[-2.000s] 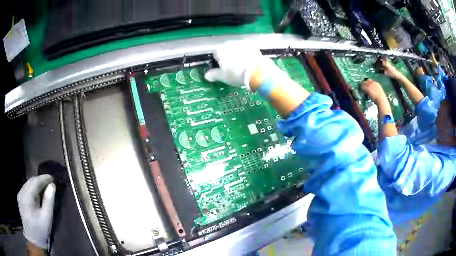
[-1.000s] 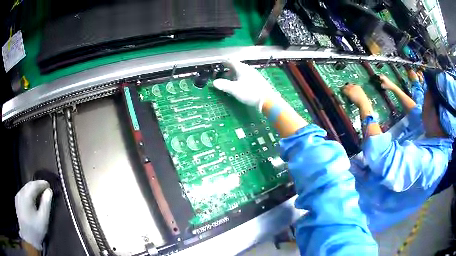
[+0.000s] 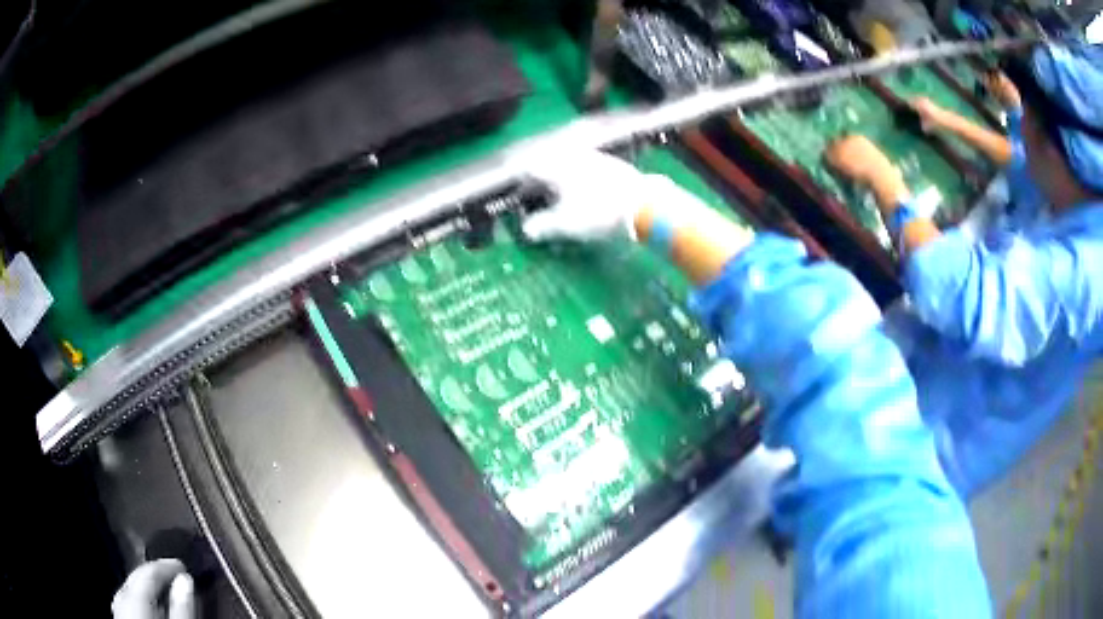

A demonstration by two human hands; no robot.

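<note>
A large green circuit board [image 3: 569, 327] lies in a black carrier with red-brown end bars [image 3: 417, 478] on the conveyor. My right hand [image 3: 593, 200], in a white glove, is over the board's far edge. Dark parts [image 3: 486, 230] show at its fingertips. The hand is blurred, and whether it grips one is unclear. My left hand [image 3: 155, 593], also gloved, is small at the bottom left and cut off by the edge. Its fingers are bent beside a dark rounded shape [image 3: 169, 547]; whether it holds that is unclear.
Silver conveyor rail [image 3: 242, 296] with chain runs along the far side. Thick black sheets [image 3: 290, 157] lie on a green shelf [image 3: 550, 91] above it. At the right, another person's hand [image 3: 861, 160] is over a neighbouring board [image 3: 798, 127]. Component bins [image 3: 671, 55] are at the back.
The camera view has tilted and shifted, so the left hand sits lower and is more cut off. My right hand stays near the board's far edge, with the dark parts still by its fingertips.
</note>
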